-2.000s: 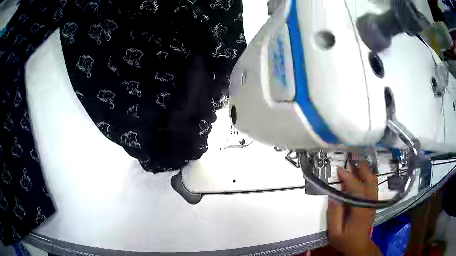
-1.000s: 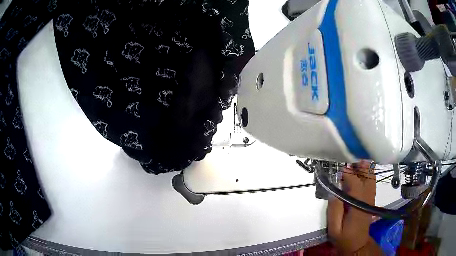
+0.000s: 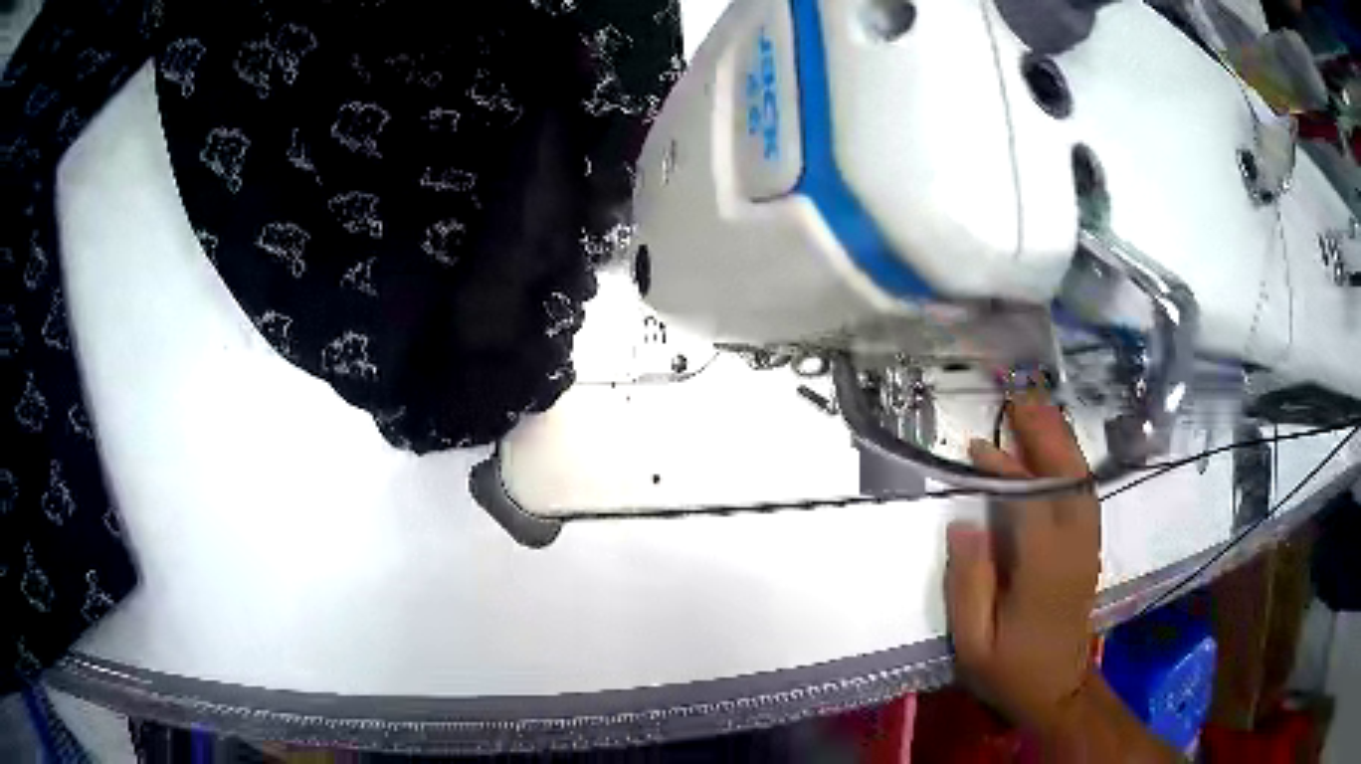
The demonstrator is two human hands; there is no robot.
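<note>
The white sewing machine head (image 3: 925, 164) with its blue stripe fills the upper right. My right hand (image 3: 1040, 552) reaches up from the lower right, palm towards the bed, with its fingertips below the head near the needle area and the curved metal guard (image 3: 955, 475). The fingertips are blurred and partly hidden, and I cannot tell if they hold anything. My left hand is out of the picture. A black printed garment piece (image 3: 358, 224) lies bunched left of the head, over the machine bed (image 3: 717, 455).
More black printed cloth (image 3: 52, 433) hangs at the far left. A grey corner piece (image 3: 512, 503) sits at the bed's left corner. A ruled strip (image 3: 493, 724) runs along the table's front edge. Black cord (image 3: 1224, 449) crosses at the right. A blue plastic item (image 3: 1164, 679) shows below.
The view has shifted, so the machine head sits higher and further left in the picture. My right hand's fingers, hidden behind the head a second ago, now show below it. The black cloth lies much the same.
</note>
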